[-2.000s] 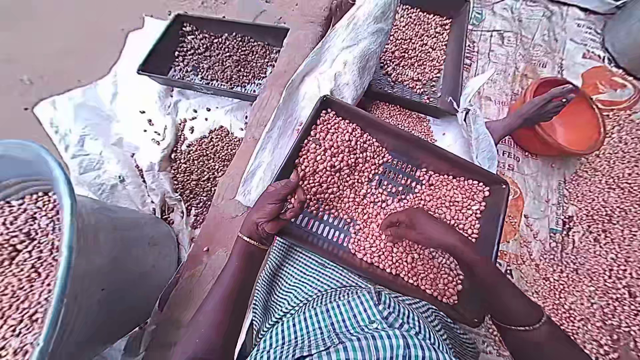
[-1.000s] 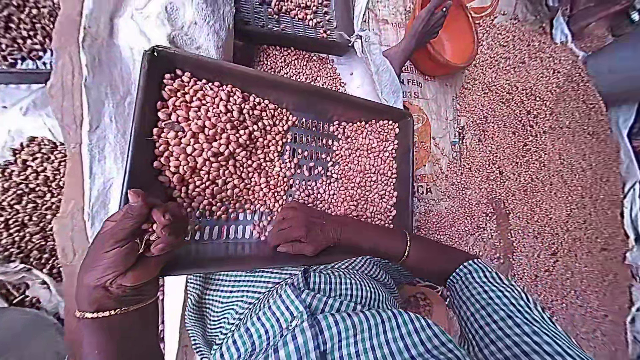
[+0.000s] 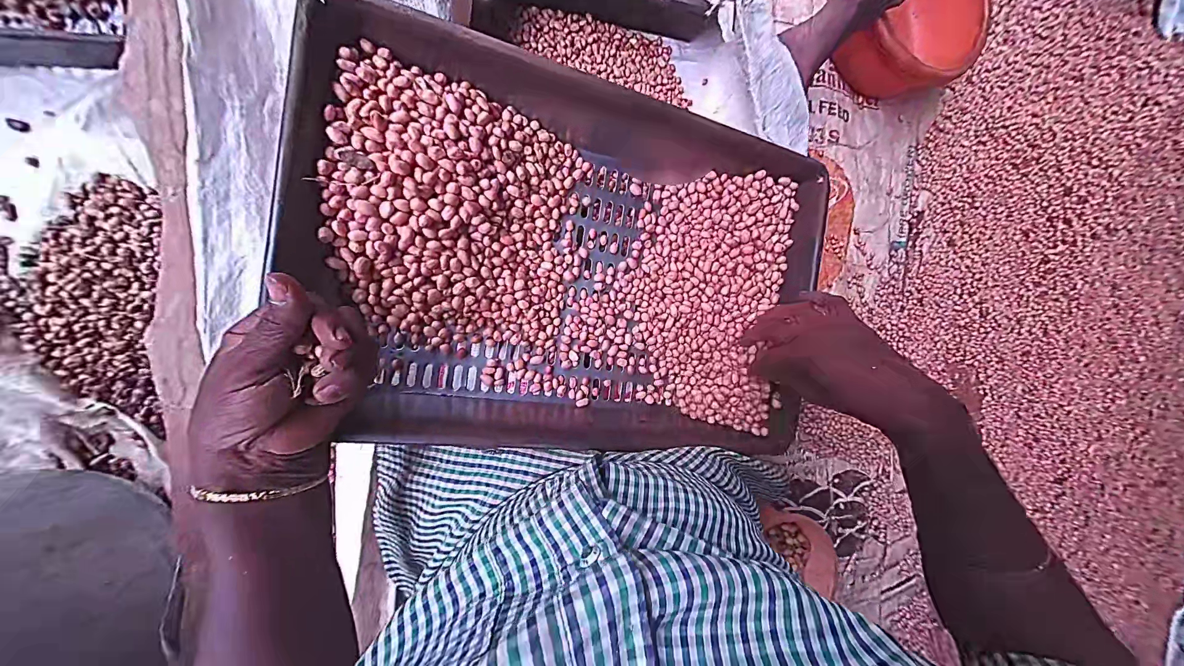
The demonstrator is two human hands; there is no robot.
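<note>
A dark slotted plastic tray [image 3: 573, 430] is tilted over my lap. Larger pinkish nuts, likely peanut kernels [image 3: 444, 203], lie heaped in its left part, and smaller ones [image 3: 717, 277] lie in its right part, with slots showing between them. My left hand [image 3: 287, 379] is curled at the tray's lower left corner, with a few small pale pieces between its fingers; whether it also grips the rim is hard to tell. My right hand [image 3: 819, 356] lies over the right rim, fingertips at the smaller kernels; its hold on the rim is partly hidden.
Beyond the tray, more kernels [image 3: 601, 55] lie by another dark tray [image 3: 638, 14]. Another person's arm [image 3: 823, 37] reaches to an orange bowl [image 3: 916, 46]. Kernels cover the right-hand ground [image 3: 1045, 277]. Darker nuts [image 3: 97, 296] lie at left, near a grey container [image 3: 83, 564].
My right hand has moved from the tray's lower middle to its right end. The larger kernels now spread further over the left part. The view has shifted and come closer to the tray.
</note>
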